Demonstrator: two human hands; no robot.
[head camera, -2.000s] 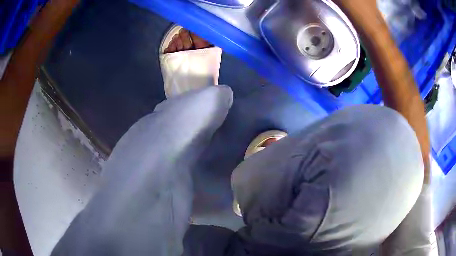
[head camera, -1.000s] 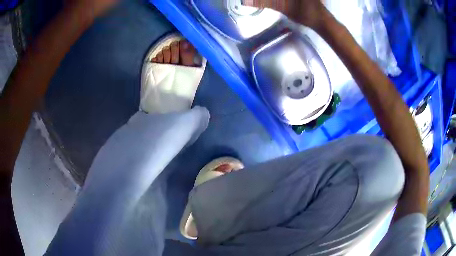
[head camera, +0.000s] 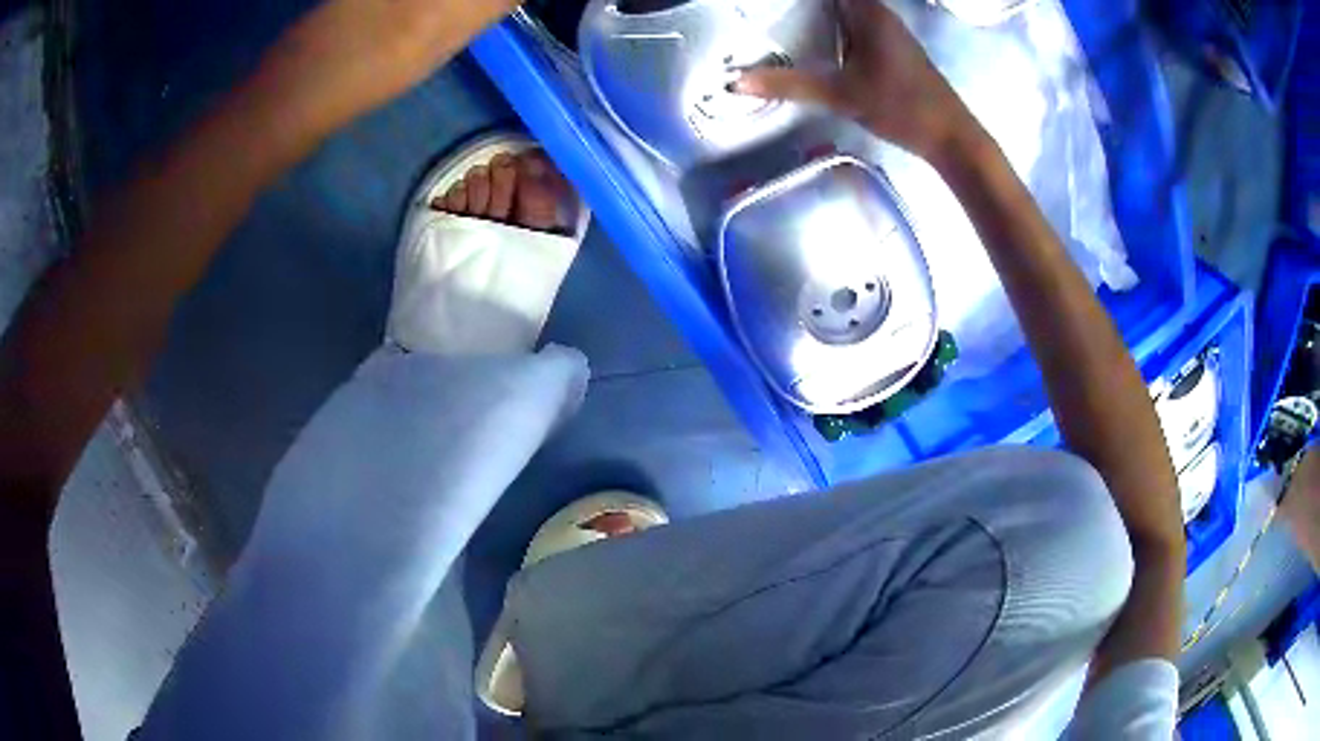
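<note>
A silver cover (head camera: 680, 51) with a round hub mark lies at the upper end of the blue crate (head camera: 659, 268), partly cut off by the top edge. My right hand (head camera: 883, 87) is on it, thumb across its face near the hub and fingers along its right side; the fingertips are partly hidden. A second silver cover (head camera: 789, 268) lies nearer me in the crate, with a bright rim and dark green parts showing under its lower edge. My left forearm (head camera: 304, 94) reaches to the top edge; my left hand is out of the picture.
A whitish wrinkled liner (head camera: 1064, 159) lies in the crate to the right. Another blue crate (head camera: 1230, 391) with silver parts stands at the right. My knees and white slippers (head camera: 478, 275) are beside the near crate. Part of another person's hand (head camera: 1306, 507) shows at the right edge.
The view has shifted, showing more of the far cover. My right hand has come into view on that cover, which sits slightly further right relative to the near one than a second ago.
</note>
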